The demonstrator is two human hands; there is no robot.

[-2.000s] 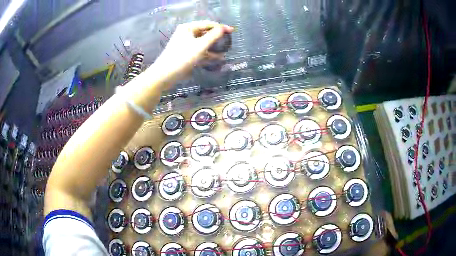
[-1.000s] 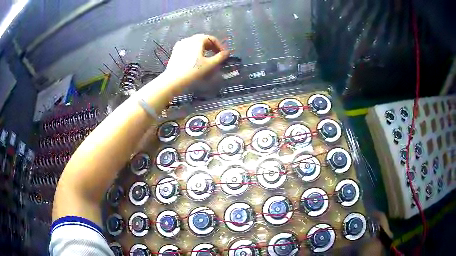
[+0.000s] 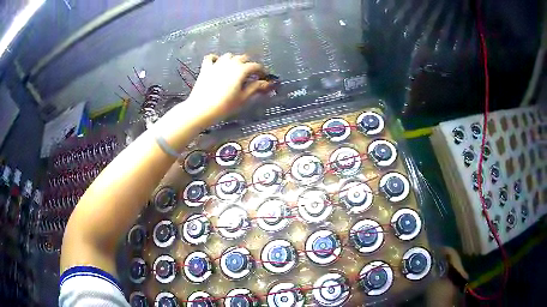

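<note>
My left hand reaches over the small rear tray, its fingers closed on a small dark speaker. Below it, a wide clear blister tray holds rows of round speakers with pale rings, dark or shiny centres and thin red wires, over a tan liner. My right hand is blurred and partly cut off at the tray's lower right corner. It is around a dark stick, the test probe, with a red cable at its end.
A supply tray with packed rows of discs lies left, behind my forearm. A coiled-looking stack of discs stands at the rear left. A white sheet stack with small round parts is at right. The red cable hangs before it.
My left hand has moved lower and slightly left from two seconds ago, with the fingers still closed. The view has shifted, so the trays and white stack appear further left. My right hand stays at the tray's corner.
</note>
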